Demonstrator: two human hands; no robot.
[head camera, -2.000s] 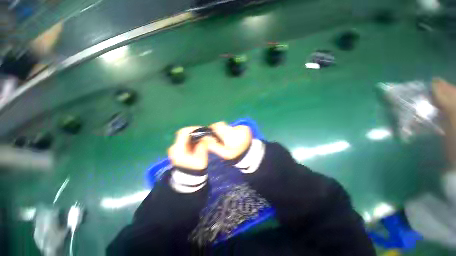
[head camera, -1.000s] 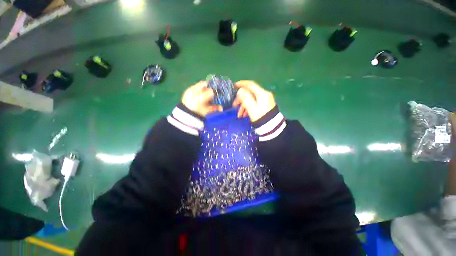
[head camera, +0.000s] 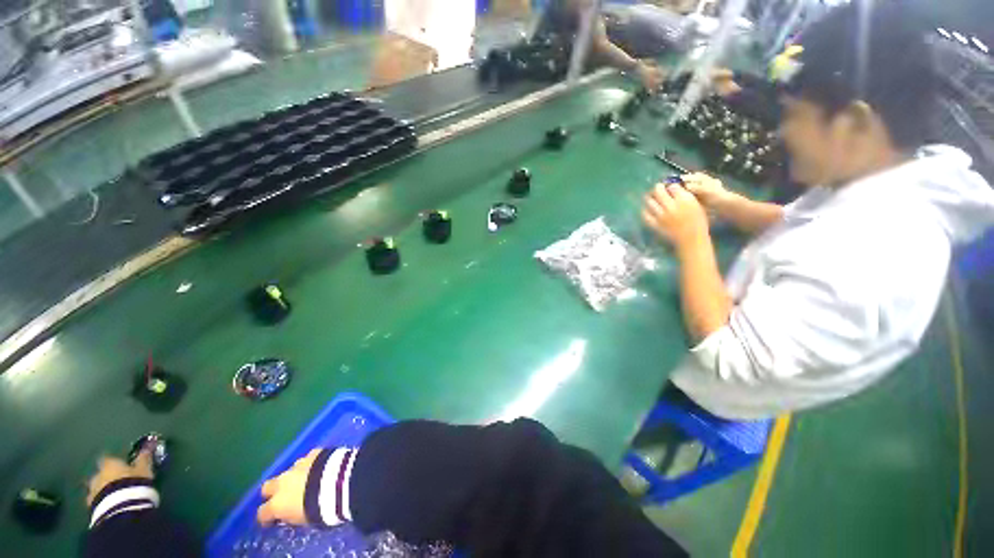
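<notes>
My left hand (head camera: 114, 476) is at the lower left, its fingers at the edge of a small round motor assembly (head camera: 149, 447) on the green bench; whether they grip it is unclear. My right hand (head camera: 287, 496) is over the blue parts tray (head camera: 347, 408), fingers pointing down at the metal rings (head camera: 311, 542); whether it holds a ring is hidden. The tray is cut off by the bottom edge. Another round assembly (head camera: 263, 378) lies on the bench beyond the tray, circuit board up.
Black housings (head camera: 270, 303) stand in a spaced row along the bench. A bag of parts (head camera: 595, 262) lies right of the row. A person in white (head camera: 828, 294) works at the right, beside a blue stool (head camera: 708, 438). Black blister trays (head camera: 283, 153) lie beyond the bench edge.
The view has swung right and up. My hands have parted: the left is at an assembly on the bench, the right over the tray. The assembly they held together is out of the right hand.
</notes>
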